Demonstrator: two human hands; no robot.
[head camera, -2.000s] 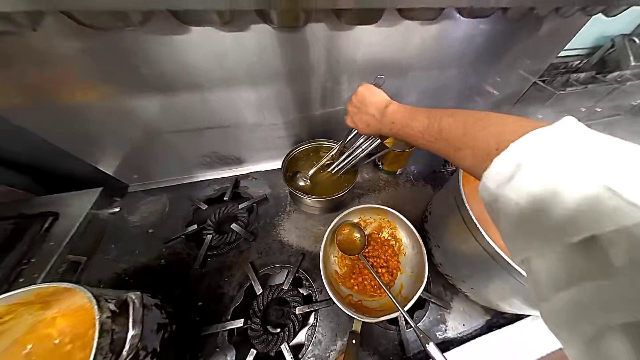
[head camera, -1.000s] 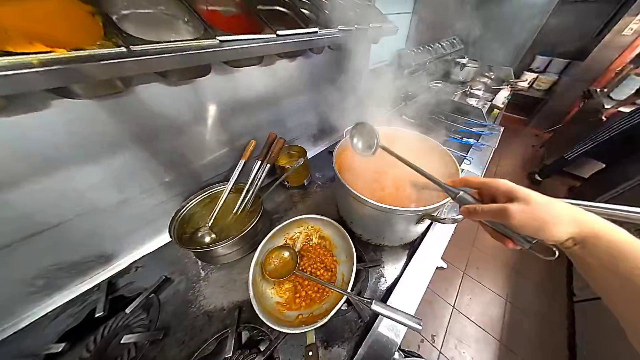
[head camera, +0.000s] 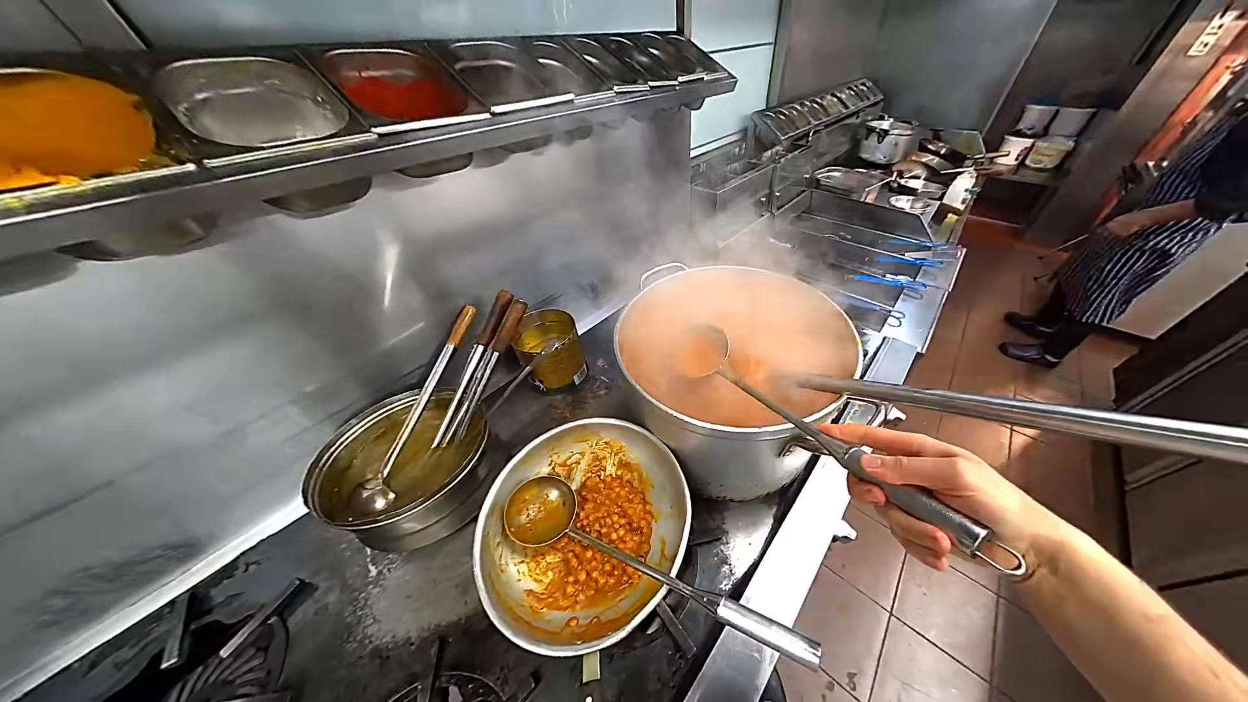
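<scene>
My right hand (head camera: 926, 492) grips the grey handle of a metal ladle (head camera: 780, 405), whose bowl dips into orange liquid in a large steaming stockpot (head camera: 741, 453). A long metal rod (head camera: 1033, 414) reaches into the same pot above the hand. Left of the pot, a frying pan (head camera: 487, 595) holds chickpeas in sauce, with a second ladle (head camera: 541, 510) lying across it. Farther left, a steel pot (head camera: 409, 522) of cloudy liquid holds several utensils with wooden handles (head camera: 492, 317). My left hand is not in view.
A yellow tin (head camera: 551, 366) stands behind the frying pan. Above, a shelf (head camera: 283, 156) carries metal trays, some with orange or red contents. Burner grates (head camera: 239, 643) lie at lower left. Blue-handled tools (head camera: 892, 281) rest beyond the stockpot. A person in a striped apron (head camera: 1121, 253) stands at far right.
My right hand was over the steel pot two seconds ago; one second ago it held a ladle above the stockpot. That ladle's bowl is now lowered into the orange liquid. The view has swung right.
</scene>
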